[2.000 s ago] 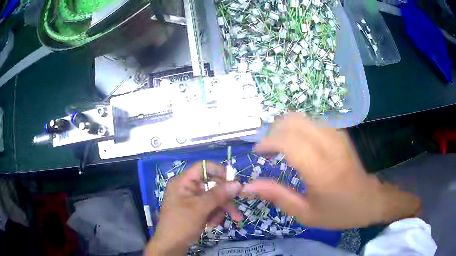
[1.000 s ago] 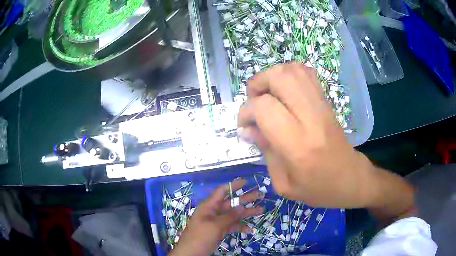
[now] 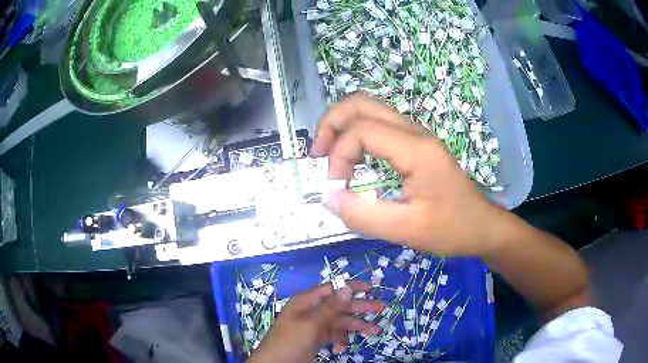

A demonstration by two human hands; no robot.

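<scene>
My right hand (image 3: 419, 186) is over the right part of the glaring silver-white fixture (image 3: 213, 244). Its thumb and fingers pinch a stemmed part (image 3: 375, 186). The green stem points right under the palm, and the white head at the fingertips is mostly lost in glare. My left hand (image 3: 320, 317) is low over the blue tray (image 3: 222, 301), fingers loosely spread. A white-headed part (image 3: 339, 281) sits at its fingertips and looks held there, stem pointing up. Many loose stemmed parts lie in the tray around this hand.
A clear bin (image 3: 517, 152) heaped with stemmed parts stands beyond my right hand. A steel bowl feeder (image 3: 170, 67) is upper left, with a narrow track (image 3: 278, 85) running down to the fixture. A small clear box (image 3: 547, 88) and a blue angular object (image 3: 611, 64) are upper right.
My right hand has moved from above the tray onto the fixture, and the green stem in it now shows. My left hand has lowered and its fingers have spread. The camera view has shifted slightly.
</scene>
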